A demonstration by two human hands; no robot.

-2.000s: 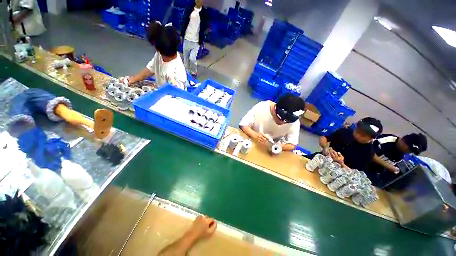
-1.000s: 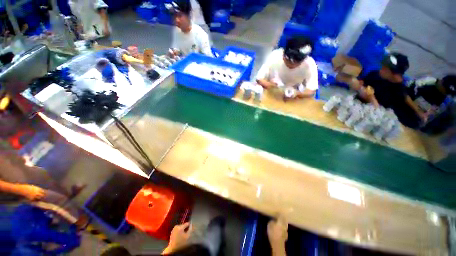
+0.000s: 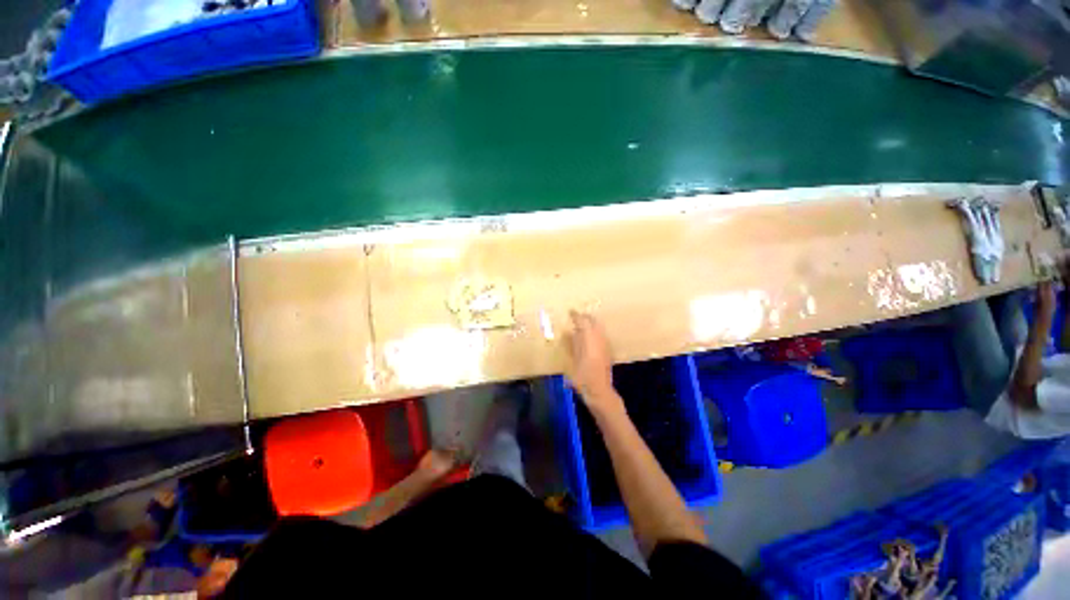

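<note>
My right hand (image 3: pixel 590 352) reaches over the front edge of the cardboard-covered bench (image 3: pixel 657 252), fingertips at its surface. Whether it holds anything cannot be made out. A small white strip (image 3: pixel 547 325) lies just left of the fingertips. Farther left is a small brown cardboard pad (image 3: pixel 483 305) with a pale ring or dish on it. My left hand (image 3: pixel 437 465) is low, below the bench edge near my legs and beside the red stool. It is small and blurred, and its fingers cannot be read.
A red stool (image 3: pixel 317 461) stands at left. A blue crate with dark contents (image 3: pixel 645 440) is under my right forearm, with a blue stool (image 3: pixel 769 413) beyond. A metal-edged clear partition (image 3: pixel 239 340) bounds the left. The green conveyor (image 3: pixel 528 129) runs behind the bench. Another person's arm (image 3: pixel 1033 340) is at right.
The view has swung down and right onto the bench and my lap. My right hand now reaches over the bench edge; my left hand remains low near the red stool.
</note>
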